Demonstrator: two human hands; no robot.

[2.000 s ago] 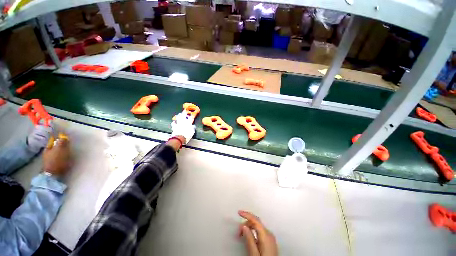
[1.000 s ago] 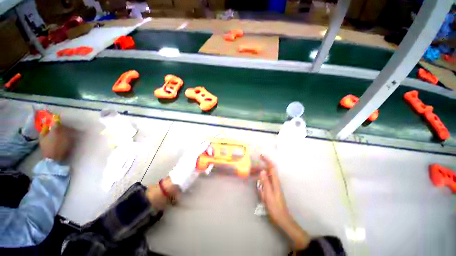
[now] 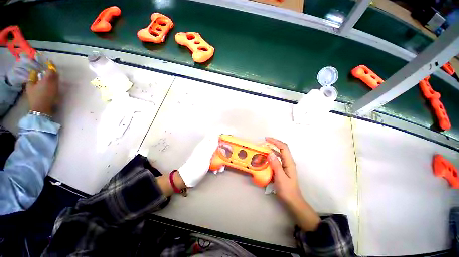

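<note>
An orange controller shell [image 3: 242, 153] is held over the pale bench, its round openings facing me and its grips pointing towards me. My left hand [image 3: 200, 163], in a white glove, grips its left end. My right hand [image 3: 284, 173], bare, holds its right end, with the thumb and fingers at the right opening. A small piece of white cloth [image 3: 270, 188] shows under the right fingers. The fingertips behind the shell are hidden.
Several orange shells lie on the green conveyor [image 3: 261, 55] beyond the bench. A white bottle [image 3: 314, 105] with its lid open stands by the metal post [image 3: 402, 80]. At left are another bottle [image 3: 103, 68], a crumpled white cloth [image 3: 121, 123] and a neighbour's hands [image 3: 43, 90] with a shell.
My left hand has brought one shell from the conveyor to the bench in front of me. My right hand has closed on its right end. The view has tilted further down.
</note>
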